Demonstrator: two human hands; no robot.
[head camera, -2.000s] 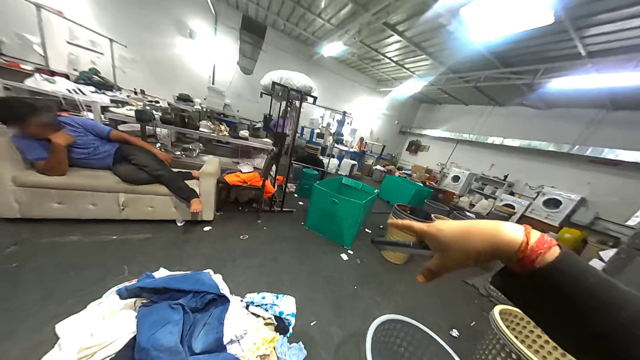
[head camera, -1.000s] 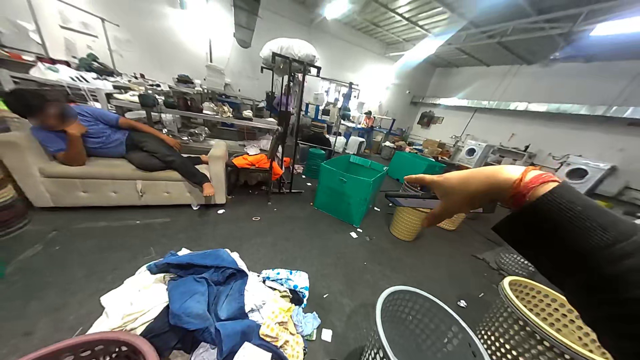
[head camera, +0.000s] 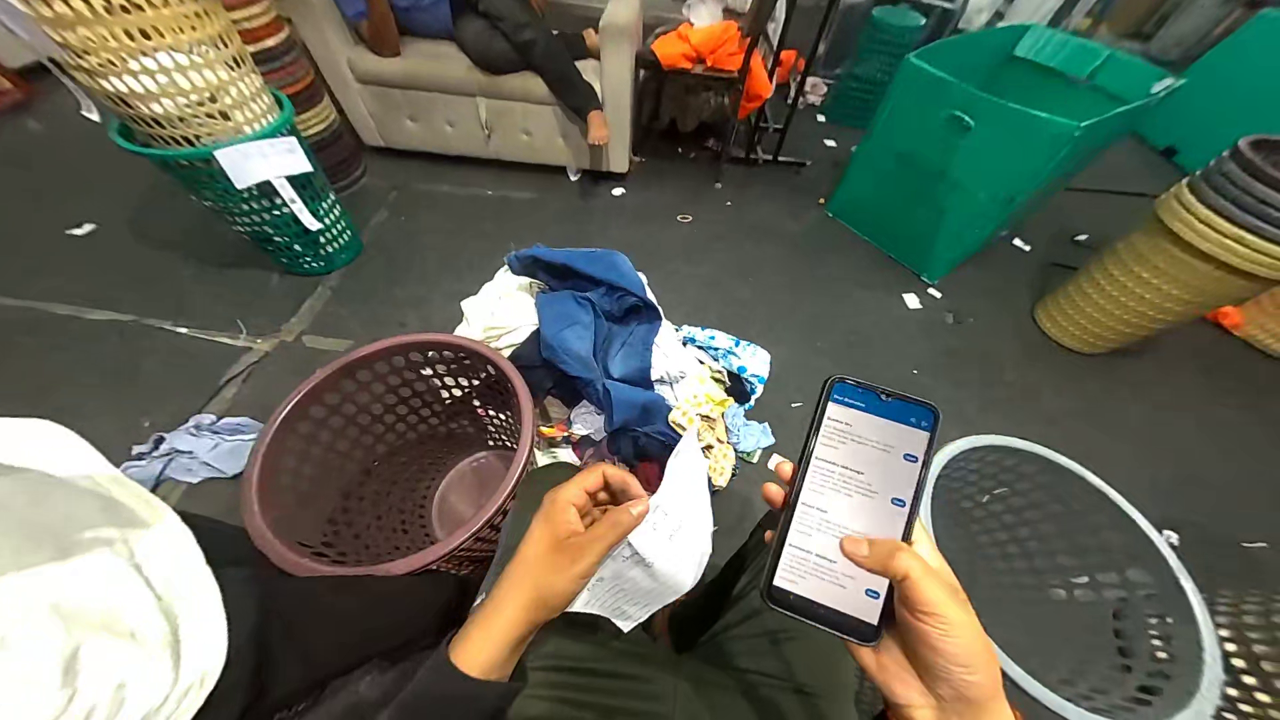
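My right hand (head camera: 925, 610) holds a smartphone (head camera: 850, 510) upright, its lit screen facing me and my thumb over the lower part of the screen. Beside it, my left hand (head camera: 570, 550) pinches a sheet of paper (head camera: 660, 540) that bears writing and hangs over my lap. Past the paper, a heap of clothes with a blue garment (head camera: 600, 330) on top lies on the floor. An empty maroon plastic basket (head camera: 390, 450) stands left of my left hand. At the right is a grey perforated basket (head camera: 1070, 560).
Stacked baskets (head camera: 230, 160) stand at the upper left, near a light blue cloth (head camera: 200, 448) on the floor. A person sits on a beige sofa (head camera: 480, 120). A green bin (head camera: 960, 150) and stacked tan baskets (head camera: 1150, 250) stand at the right. White cloth (head camera: 90, 580) is at the left edge.
The view has tilted down sharply. My right hand, earlier stretched out forward with the phone, is now drawn in over my lap. My left hand and the paper have come into view.
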